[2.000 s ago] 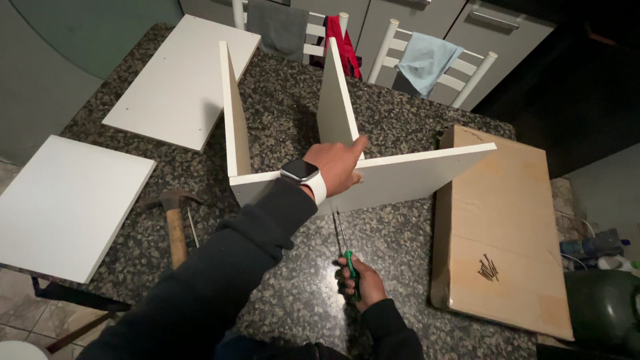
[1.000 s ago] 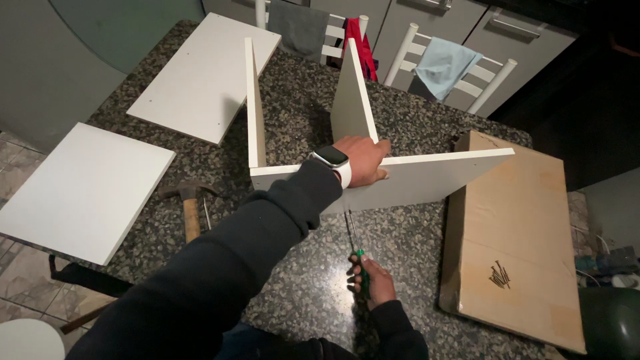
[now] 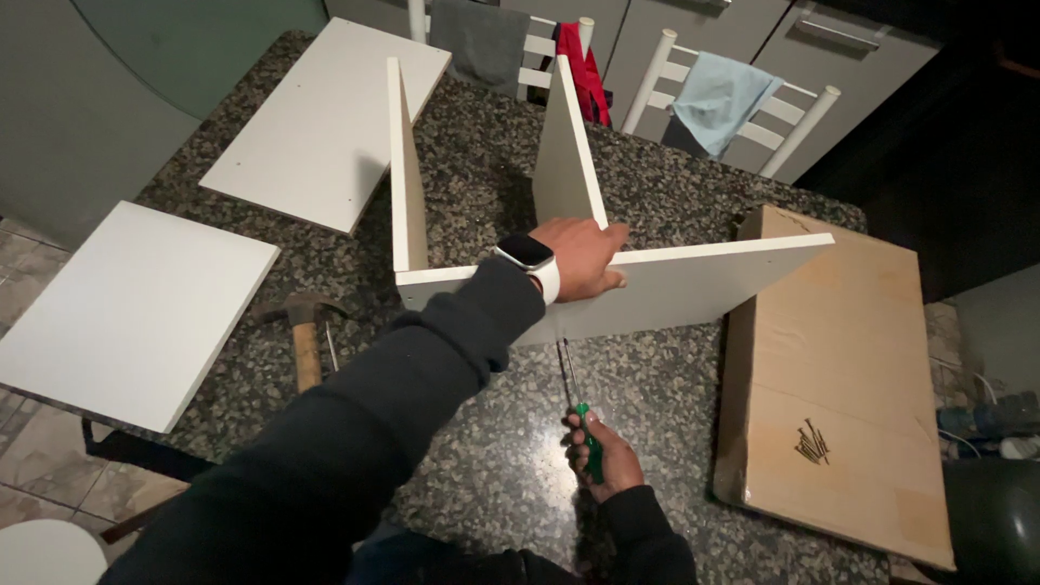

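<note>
My left hand (image 3: pixel 575 258), with a white watch on the wrist, grips the top edge of a long white panel (image 3: pixel 650 294) standing on edge, where a middle white panel (image 3: pixel 565 158) meets it. Another upright white panel (image 3: pixel 406 175) meets the long panel near its left end. In my right hand (image 3: pixel 605 459) is a green-handled screwdriver (image 3: pixel 591 443). Its tip points at the lower part of the long panel's near face, below my left hand. Whether the tip touches a screw cannot be told.
Two white panels (image 3: pixel 138 313) (image 3: pixel 325 122) lie flat at the left. A claw hammer (image 3: pixel 305 349) and a thin metal tool (image 3: pixel 331 345) lie on the granite table (image 3: pixel 479 463). A cardboard box (image 3: pixel 845 341) at the right bears loose screws (image 3: pixel 812 443). Chairs (image 3: pixel 650 81) stand behind.
The view has shifted slightly. My left hand stays on the panel joint, its index finger less extended than two seconds ago. My right hand still holds the screwdriver below it.
</note>
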